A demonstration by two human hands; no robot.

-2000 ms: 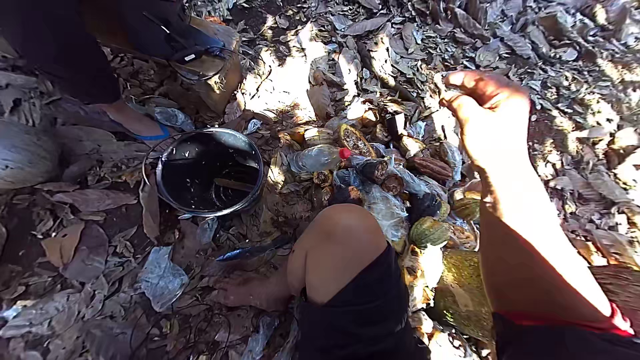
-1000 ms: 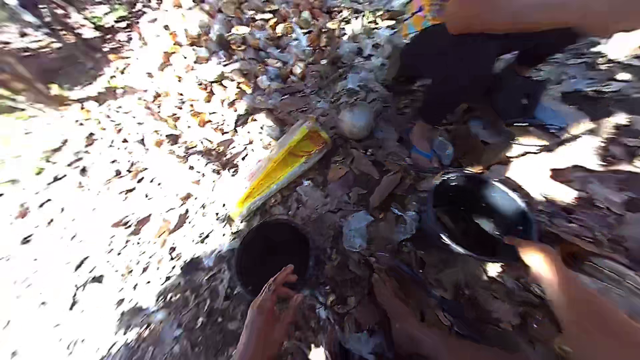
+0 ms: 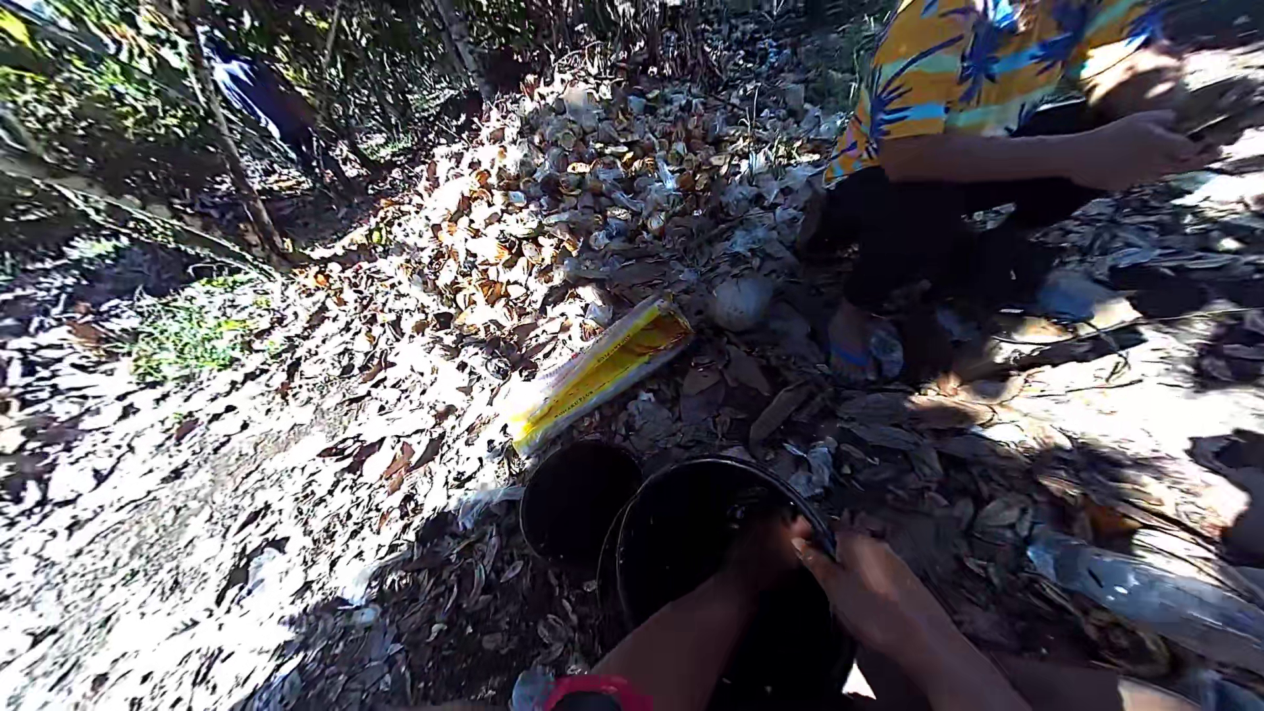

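Note:
A large black bucket [image 3: 671, 523] is right in front of me, beside a smaller dark bucket [image 3: 581, 502] on its left. My left hand [image 3: 765, 543] reaches down inside the large bucket; its fingers are lost in shadow, so I cannot tell what it touches. A watch with a red strap [image 3: 602, 691] is on that wrist. My right hand [image 3: 854, 568] grips the large bucket's rim on the right side. The bucket's contents are too dark to make out.
A yellow plastic sack [image 3: 602, 375] lies on the dry leaves beyond the buckets, near a round pale husk [image 3: 743, 301]. A person in a patterned shirt [image 3: 973, 74] crouches at the upper right. A clear plastic bottle [image 3: 1136, 592] lies at right. Husks are heaped behind.
The large bucket has moved left, beside the smaller one. My left hand has gone from the smaller bucket into the large one. The view has swung left since the earliest frame.

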